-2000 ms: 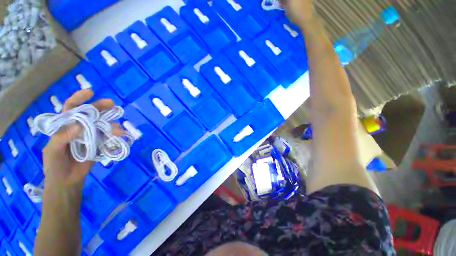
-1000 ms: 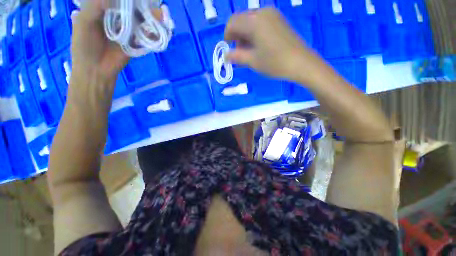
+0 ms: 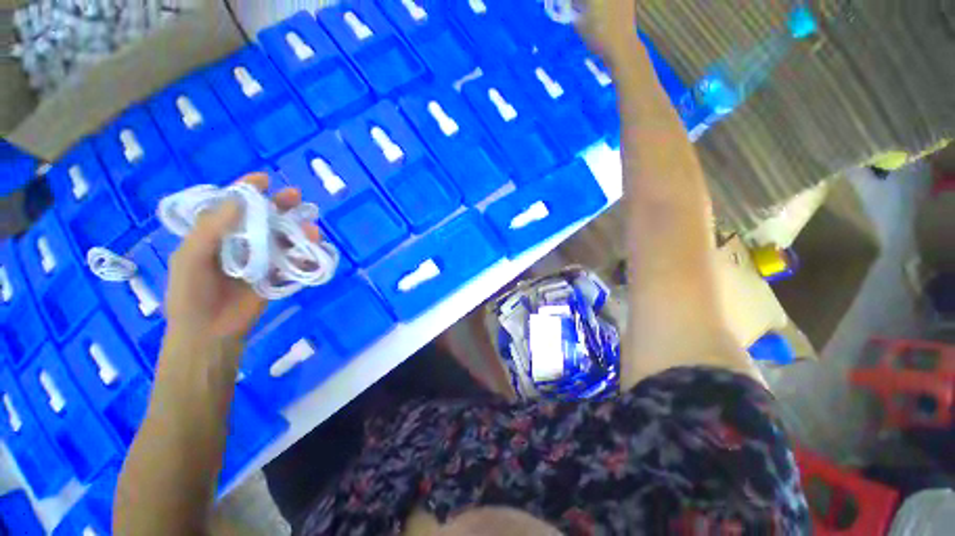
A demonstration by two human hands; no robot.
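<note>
My left hand (image 3: pixel 215 257) holds a bunch of coiled white cables (image 3: pixel 274 251) above the left part of the tray rows. My right hand (image 3: pixel 607 16) is at the top edge, partly cut off, beside a coiled white cable (image 3: pixel 561 10); whether it touches the cable cannot be told. Blue insert trays (image 3: pixel 367 225) lie in rows on the table. Many hold a white car charger (image 3: pixel 327 175) in the narrow recess. Another coiled cable (image 3: pixel 111 264) lies on the trays left of my left hand.
An open carton (image 3: pixel 136 99) of small white pieces is at upper left. Stacked cardboard (image 3: pixel 838 94) with a clear blue-capped bottle (image 3: pixel 717 92) is at right. A box carton (image 3: pixel 550 340) full of blue-and-white packaging is below the table edge. Red stools (image 3: pixel 906 377) stand at lower right.
The view has turned and shifted. My right arm has moved from the near trays, beside a single cable coil, to the far right end of the rows. My left hand still holds the bunch.
</note>
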